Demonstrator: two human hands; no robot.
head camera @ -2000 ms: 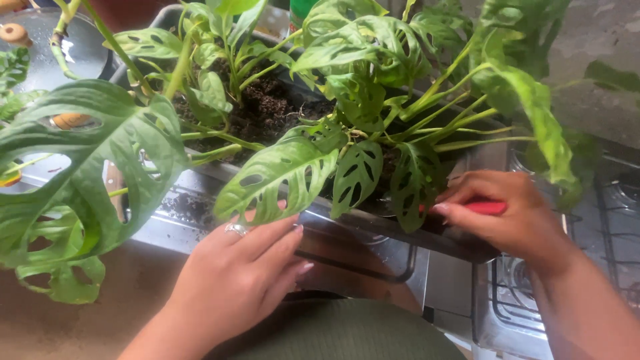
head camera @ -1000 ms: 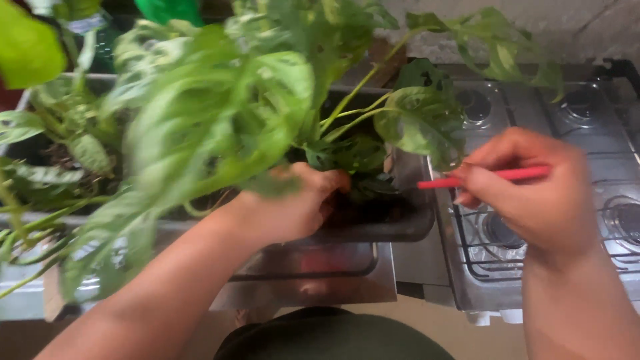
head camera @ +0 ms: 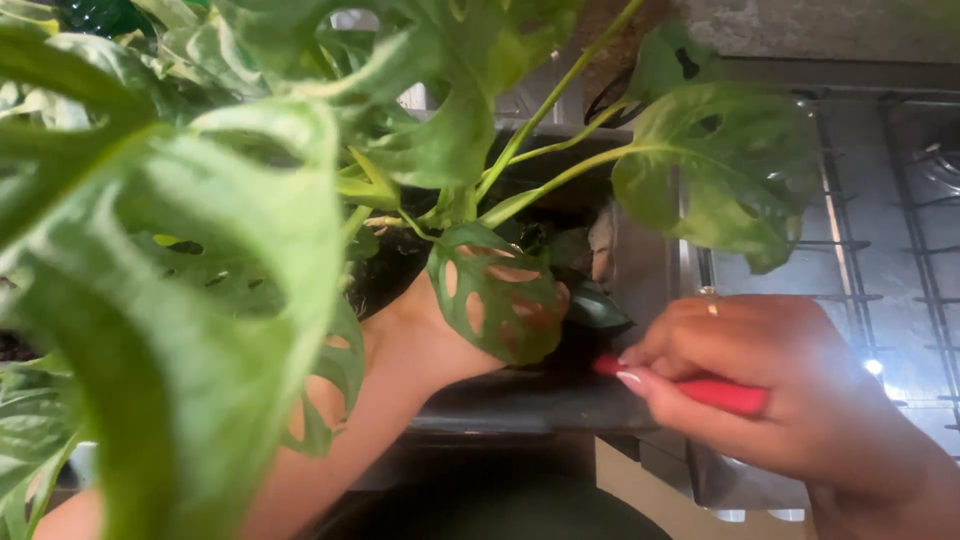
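Note:
My right hand [head camera: 735,375] is closed around a red-handled tool [head camera: 720,396] whose front end is lost in shadow at the planter's right end. My left hand [head camera: 536,300] reaches into the dark rectangular planter [head camera: 525,405]; a holed leaf [head camera: 491,300] covers much of it, so what its fingers hold is hidden. Monstera-like leaves with holes [head camera: 187,247] fill the left and top of the view. Green stems [head camera: 555,187] rise from the dark soil [head camera: 386,262]. A small dark green leaf [head camera: 592,304] lies between my hands.
A gas stove with wire grates [head camera: 847,247] stands right of the planter, under my right forearm. A rough wall [head camera: 825,30] runs behind the stove. One large leaf [head camera: 712,165] overhangs the stove's edge. A green bottle-like object [head camera: 97,19] is at the top left.
My left hand has gone from the planter's front edge in among the plants at its right end. The red tool, held above the stove side a second ago, is now at the planter's right end.

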